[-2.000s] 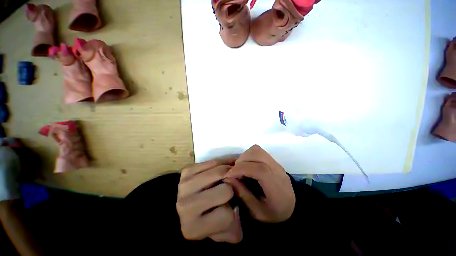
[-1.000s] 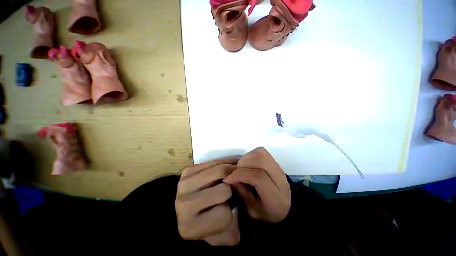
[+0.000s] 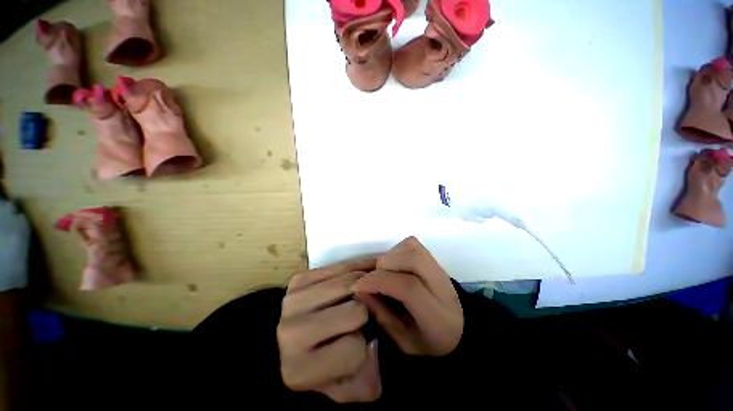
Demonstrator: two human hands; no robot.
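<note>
My left hand (image 3: 328, 337) and my right hand (image 3: 418, 299) are together at the bottom centre, over my dark clothing, at the near edge of the white paper sheet (image 3: 482, 144). Their fingers are curled and touch each other. No object shows in them; the insides of both hands are hidden. Two tan-brown figure torsos stand at the top of the sheet, a left one (image 3: 367, 64) and a right one (image 3: 426, 58), each with a pink-red scarf.
Several torsos, such as a near one (image 3: 104, 253), lie on the tan cardboard (image 3: 233, 217) at left, with a dark-blue backpack (image 3: 33, 130). More torsos (image 3: 701, 189) lie at the right edge. A neighbour's pale glove or sleeve (image 3: 12, 245) shows at far left.
The view has shifted slightly, so the torsos on the sheet show lower and more torsos show at right. The pale glove or sleeve at far left has moved. My hands stay together.
</note>
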